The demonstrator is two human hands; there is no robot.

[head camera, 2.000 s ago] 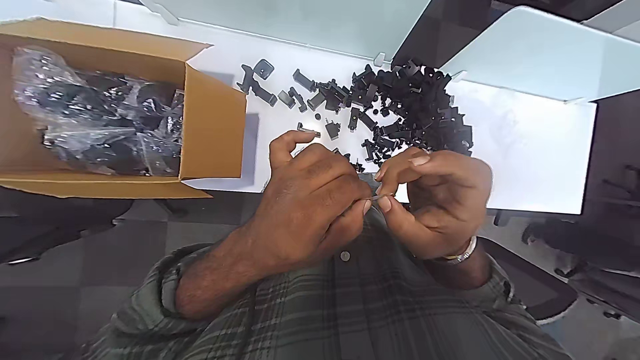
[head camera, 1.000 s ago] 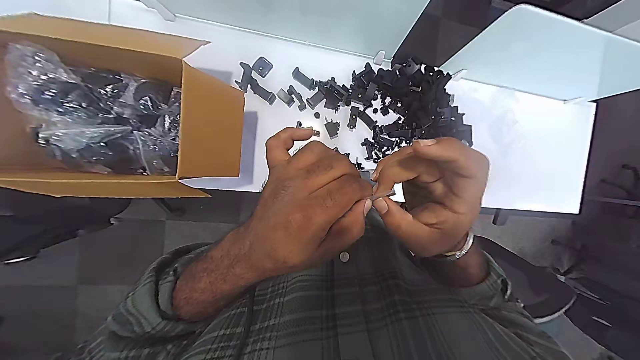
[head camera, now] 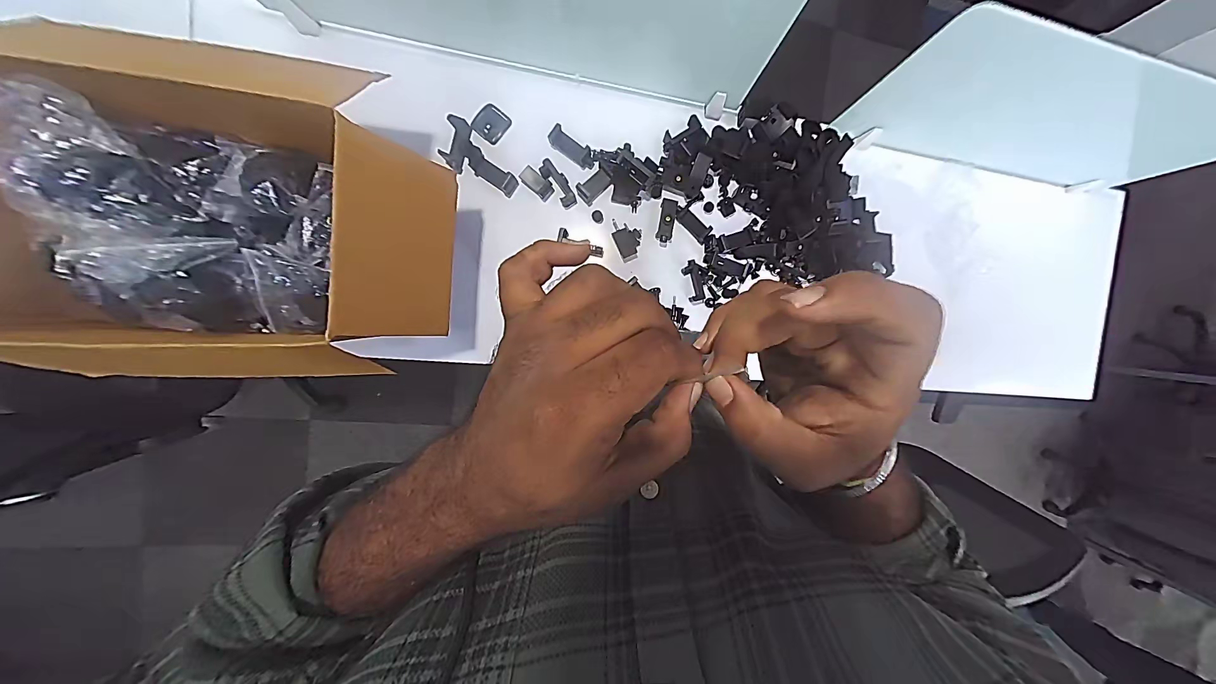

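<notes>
My left hand (head camera: pixel 589 399) and my right hand (head camera: pixel 836 380) meet fingertip to fingertip over the table's near edge. Between them, thumbs and index fingers pinch a small thin piece (head camera: pixel 724 373), mostly hidden by the fingers; its kind cannot be told. Beyond the hands lies a heap of black plastic parts (head camera: pixel 798 190). Loose black parts lie to its left, among them a rounded square piece (head camera: pixel 491 123) and a small block with prongs (head camera: pixel 626 240). A small metallic piece (head camera: pixel 595 251) shows just past my left index finger.
An open cardboard box (head camera: pixel 394 228) at the left holds clear plastic bags (head camera: pixel 190 256) with dark contents. The white table (head camera: pixel 1007 285) reaches right of the heap. Glass-like panels (head camera: pixel 570 38) stand along its far side. A dark chair (head camera: pixel 988 522) is at the lower right.
</notes>
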